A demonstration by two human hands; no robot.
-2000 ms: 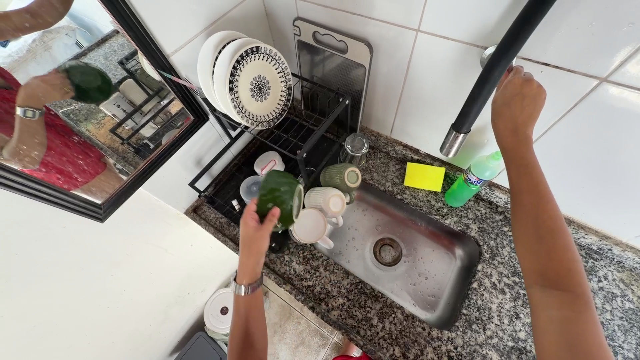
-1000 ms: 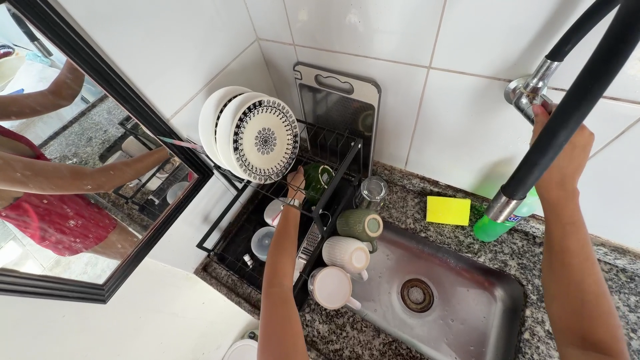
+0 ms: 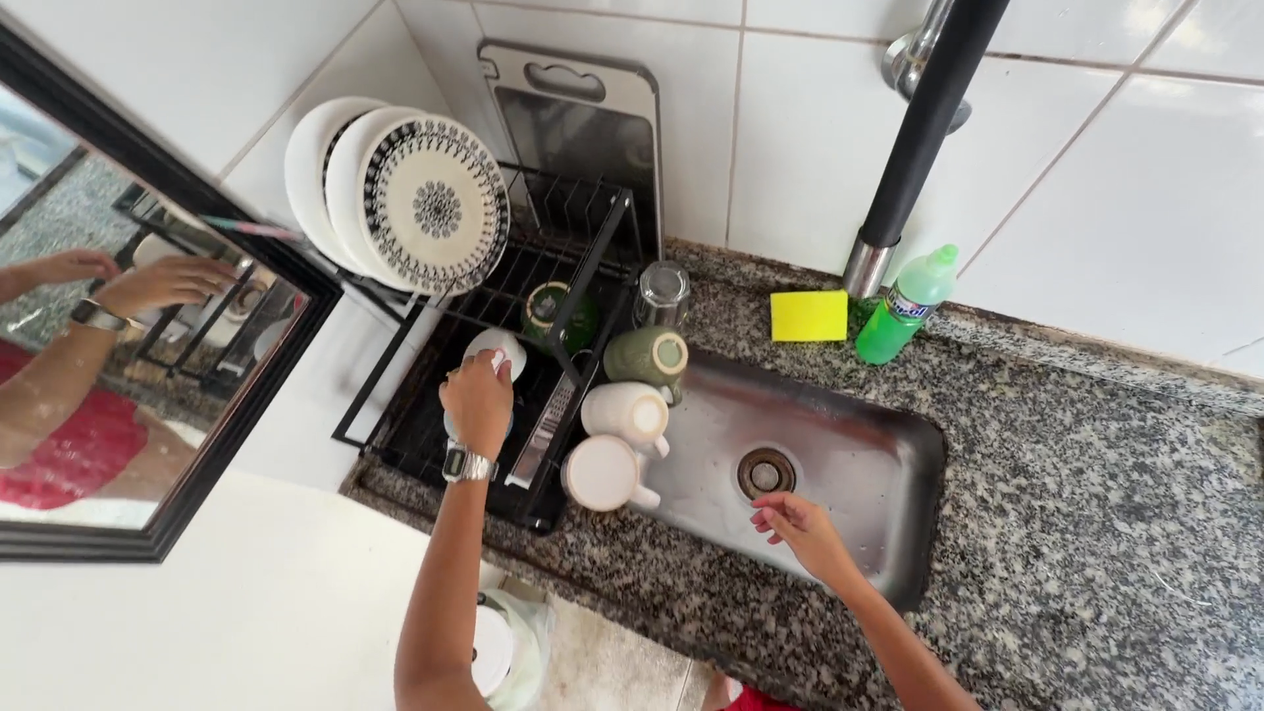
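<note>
My left hand (image 3: 478, 403), with a metal watch at the wrist, is over the lower tier of a black dish rack (image 3: 592, 247). Its fingertips touch or hover at a white cup (image 3: 497, 348); whether they grip it is unclear. Another small item under the hand is mostly hidden. The green glazed cup (image 3: 549, 308) sits upside down in the rack behind it. My right hand (image 3: 795, 528) is above the steel sink (image 3: 839, 434) near the drain (image 3: 766, 475), fingers apart, holding nothing. A metal grater (image 3: 549, 425) lies at the rack's right side.
An olive mug (image 3: 637, 355), two white mugs (image 3: 604, 472) and a clear glass (image 3: 663, 288) line the rack's right side. Plates (image 3: 439, 205) stand on top. A cutting board (image 3: 583, 118) leans behind. A black faucet hose (image 3: 923, 128), yellow sponge (image 3: 809, 316) and green detergent bottle (image 3: 907, 304) are behind the sink.
My right hand has left the faucet's wall fitting and come down over the sink. The green cup, held in my left hand two seconds ago, now rests in the rack; my left hand has let it go.
</note>
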